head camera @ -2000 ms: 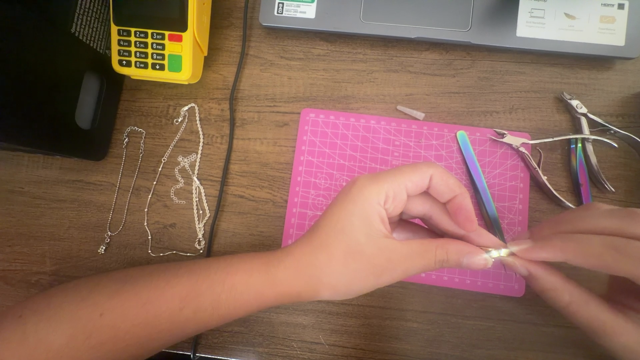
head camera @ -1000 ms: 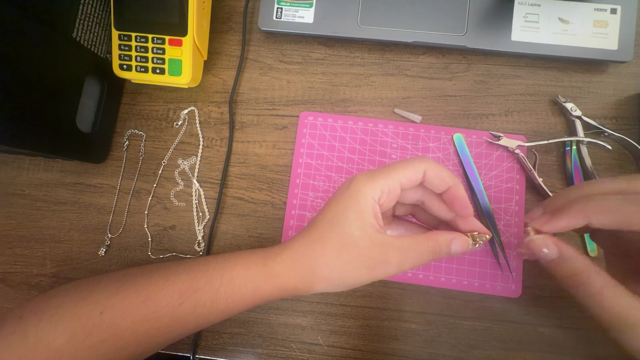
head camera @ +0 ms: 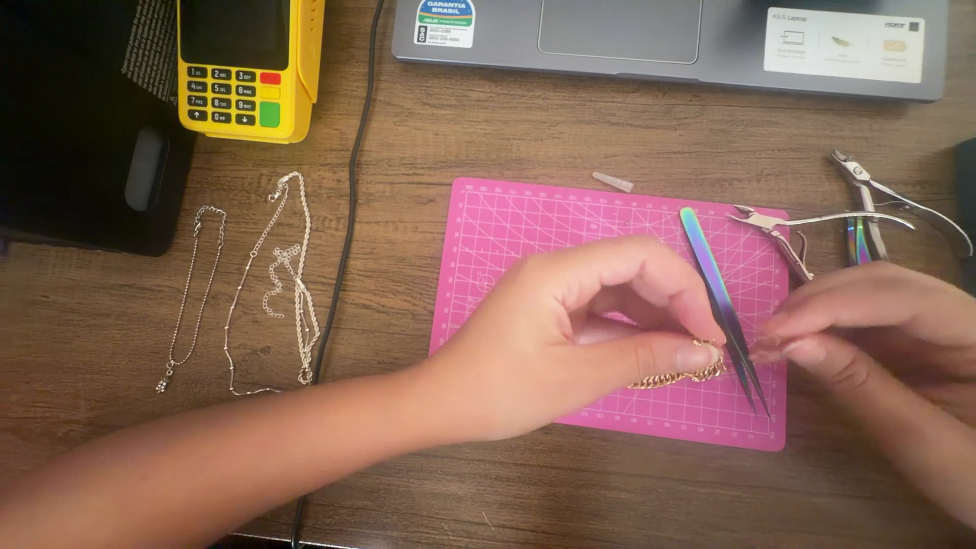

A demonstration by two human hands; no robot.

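Note:
My left hand [head camera: 595, 328] pinches a gold-coloured curb chain [head camera: 663, 379] between thumb and forefinger, above a pink cutting mat [head camera: 518, 229]. Just right of it, my right hand [head camera: 869, 343] has thumb and fingertips close together; whether something small is between them, I cannot tell. Iridescent tweezers [head camera: 713, 282] lie on the mat between the hands, their tips toward the lower right. Metal nippers [head camera: 774, 223] rest over the mat's upper right corner. Farther right lies a second pair of metal nippers [head camera: 862, 179], beside an iridescent tool [head camera: 860, 240] partly hidden by my right hand.
Silver-coloured necklaces [head camera: 248, 282] and a beaded chain with a pendant [head camera: 183, 320] lie left of a black cable [head camera: 352, 168]. A yellow card terminal [head camera: 293, 114], a black case-like object [head camera: 76, 175] and a laptop [head camera: 724, 61] stand behind. A small translucent tube [head camera: 612, 181] lies by the mat.
Two seconds ago the fingertips of both hands met at the gold-coloured piece; now they are apart. More of the chain shows below my left thumb than one second ago.

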